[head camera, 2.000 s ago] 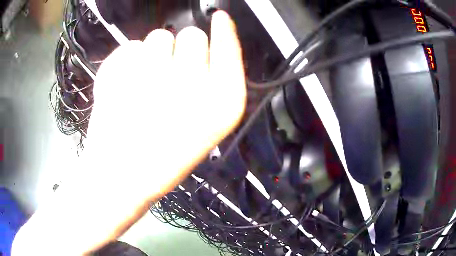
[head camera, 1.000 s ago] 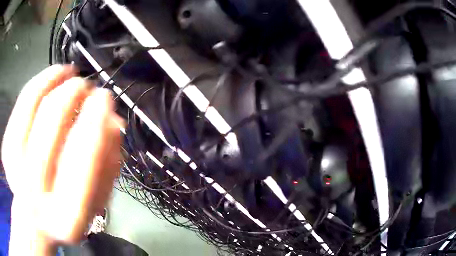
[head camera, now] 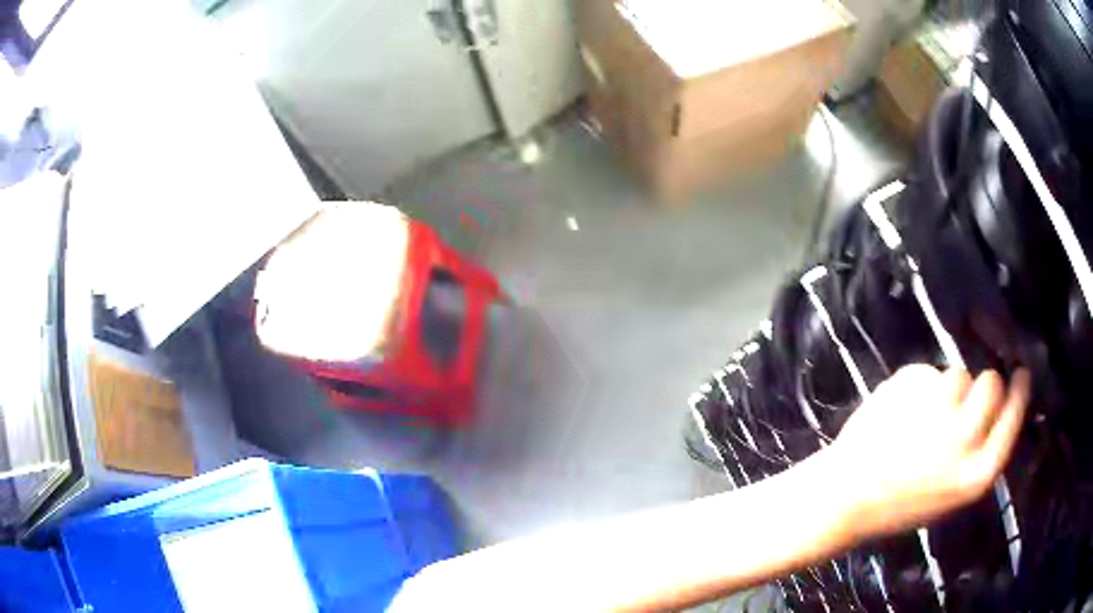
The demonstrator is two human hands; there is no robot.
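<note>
My left hand is at the right, its forearm coming in from the bottom edge. It reaches to the front of the rack, with fingers bent against the dark units and cables. The fingertips are blurred, and whether they hold anything cannot be told. The rack shelves have white front edges and run in several tiers. Black wearable units lie on them at the upper right, with thin black cables around them. My right hand is not in view.
A red stool with a pale top stands left of centre. Blue crates are at the lower left. A brown carton and grey cabinet stand at the top. Grey floor lies between stool and rack.
The view has swung away from the close rack, bringing in the stool, cabinet and cartons. The rack now sits at the right. My left hand has gone from the left side to the rack front.
</note>
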